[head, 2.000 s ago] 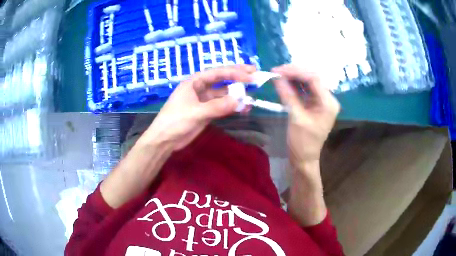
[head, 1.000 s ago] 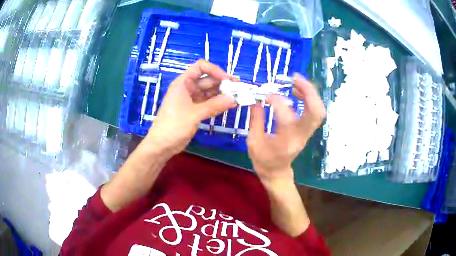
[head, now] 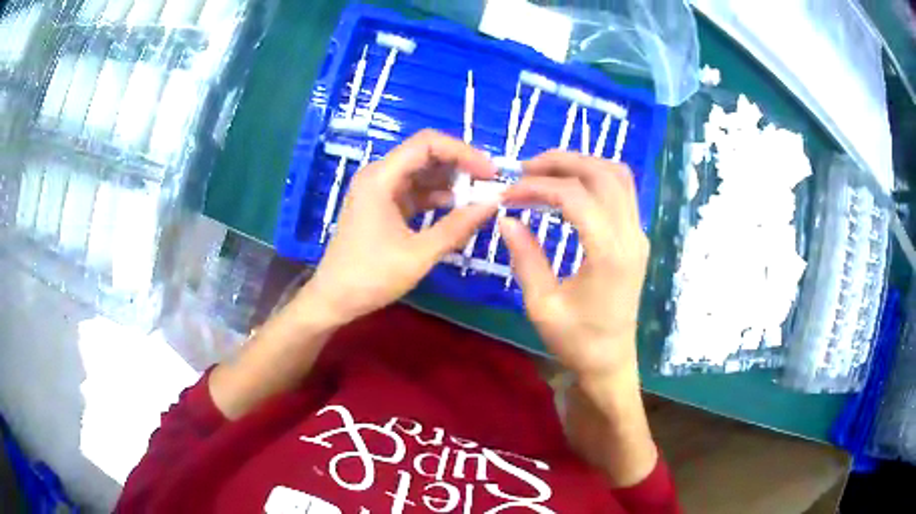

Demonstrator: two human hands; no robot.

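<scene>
My left hand (head: pixel 387 226) holds a small white housing (head: pixel 480 191) between thumb and fingers above the blue parts tray (head: pixel 304 151). My right hand (head: pixel 593 241) has its fingers on the right end of the same housing; its thumb stands lower, a little apart. The fingers hide much of the housing, and any part inside it cannot be made out. White T-shaped parts (head: pixel 469 105) lie in the blue tray behind and under the hands.
A heap of small white parts (head: pixel 743 241) lies in a clear tray right of the blue tray. A narrow clear tray (head: pixel 844 281) stands beyond it. Clear blister trays (head: pixel 100 131) are at left. A plastic bag (head: pixel 643 45) and white slip (head: pixel 526 27) are at the far edge. A cardboard box (head: pixel 743 467) is below.
My right hand has closed in on the housing, its fingers now against its right end. The slim white pieces seen between the hands earlier no longer show. The view has shifted, so the bench appears further right.
</scene>
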